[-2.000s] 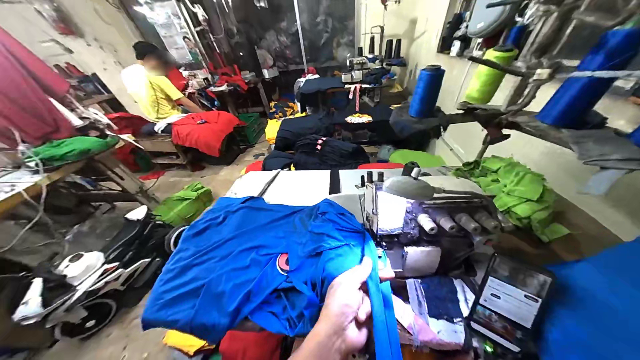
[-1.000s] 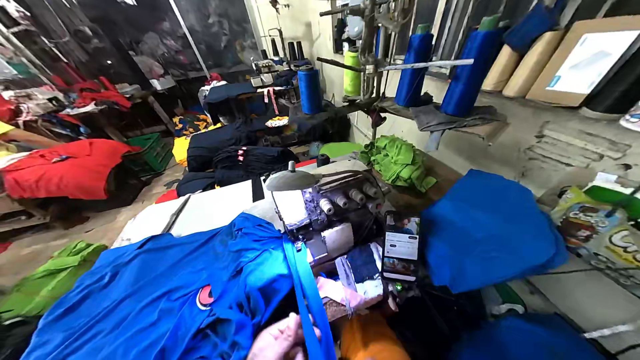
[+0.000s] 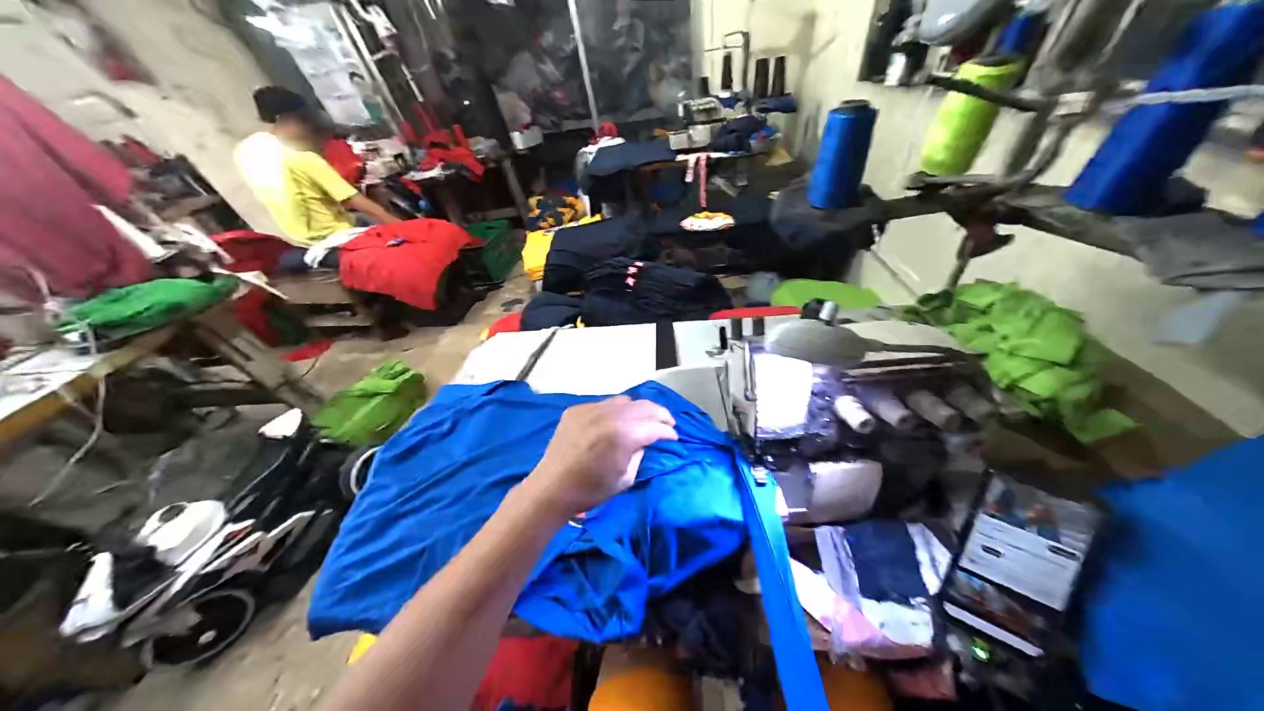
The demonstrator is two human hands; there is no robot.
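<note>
My left hand [image 3: 610, 449] reaches across the blue fabric garment [image 3: 454, 474], its fingers curled on the cloth left of the sewing machine [image 3: 825, 425]. The garment spreads over the white machine table, its right edge at the lit needle area. A bright blue fabric strip [image 3: 775, 573] runs from the presser foot [image 3: 758, 474] down toward the bottom edge. Whether the curled fingers pinch the cloth is unclear. My right hand is out of the frame.
A phone [image 3: 1017, 563] leans right of the machine, near blue cloth [image 3: 1175, 583]. Green cloth [image 3: 1027, 346] lies behind, below blue thread cones [image 3: 841, 155]. A stroller-like wheeled frame [image 3: 197, 573] stands at left. A person in yellow [image 3: 296, 183] sits beyond, beside red cloth [image 3: 407, 259].
A hand that was low beside the blue strip a second ago is no longer there; my left hand now lies farther up on the garment. The view has swung back left.
</note>
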